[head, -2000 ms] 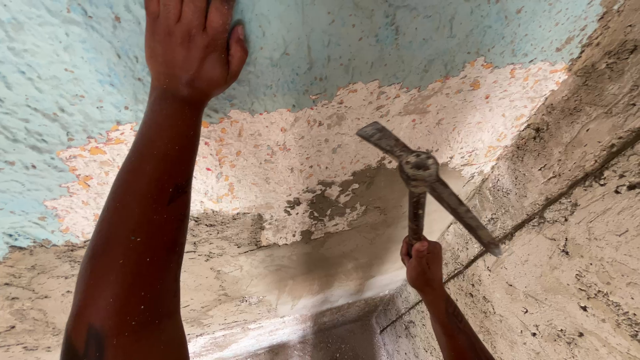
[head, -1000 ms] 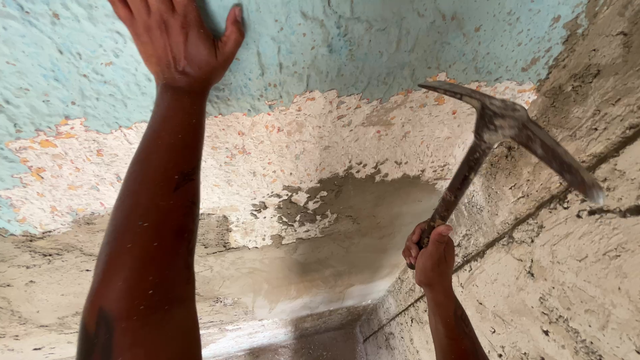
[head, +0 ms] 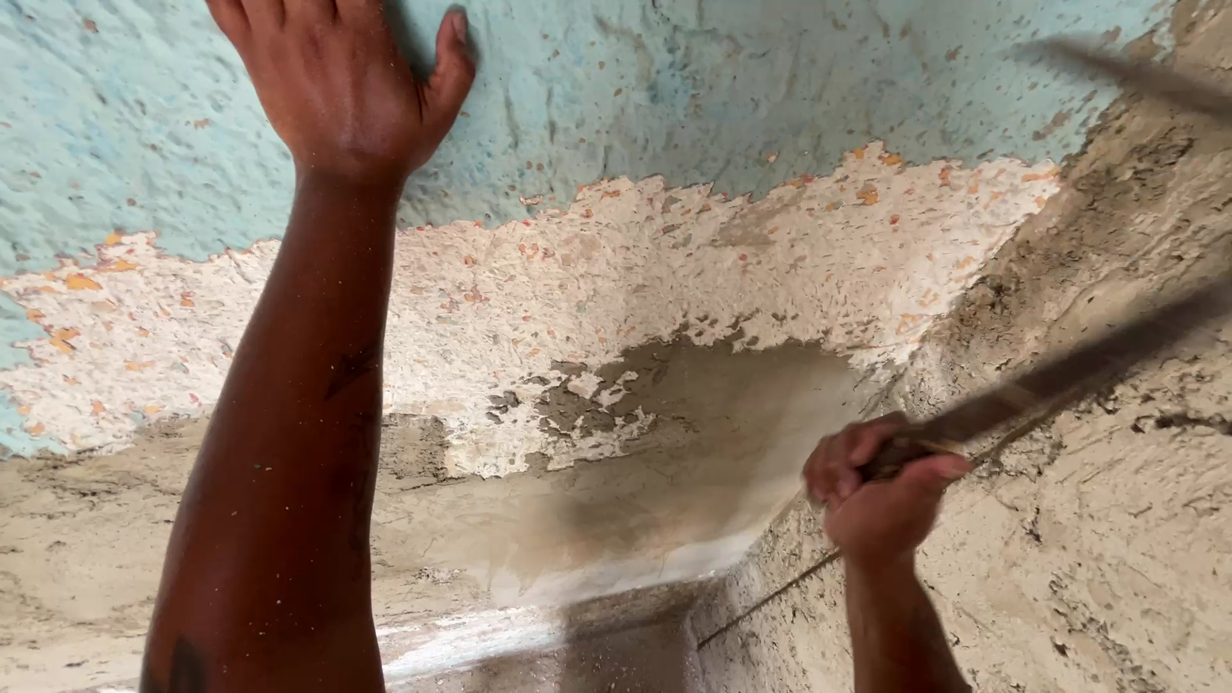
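Observation:
My left hand [head: 351, 87] lies against the blue-green painted wall [head: 577, 96] at the upper left, thumb spread, its fingertips cut off by the top edge. On the right, my right hand [head: 885, 486] grips the handle of a pickaxe [head: 1068, 366], which slants up to the right and is motion-blurred. One pointed arm of the head shows at the upper right; the rest of the head is out of frame. Between my hands, a band of pale plaster [head: 520, 289] with orange flecks borders the paint, and a patch of grey render [head: 712, 414] shows below it.
A rough cement-rendered wall [head: 1107, 539] meets the painted surface in a corner at the right, with a thin dark groove or line [head: 799, 577] running along it. A pale ledge-like strip [head: 481, 640] crosses the bottom.
The pickaxe has swung to the right, its head now mostly beyond the right edge. My right hand still holds the handle. My left hand remains on the painted surface.

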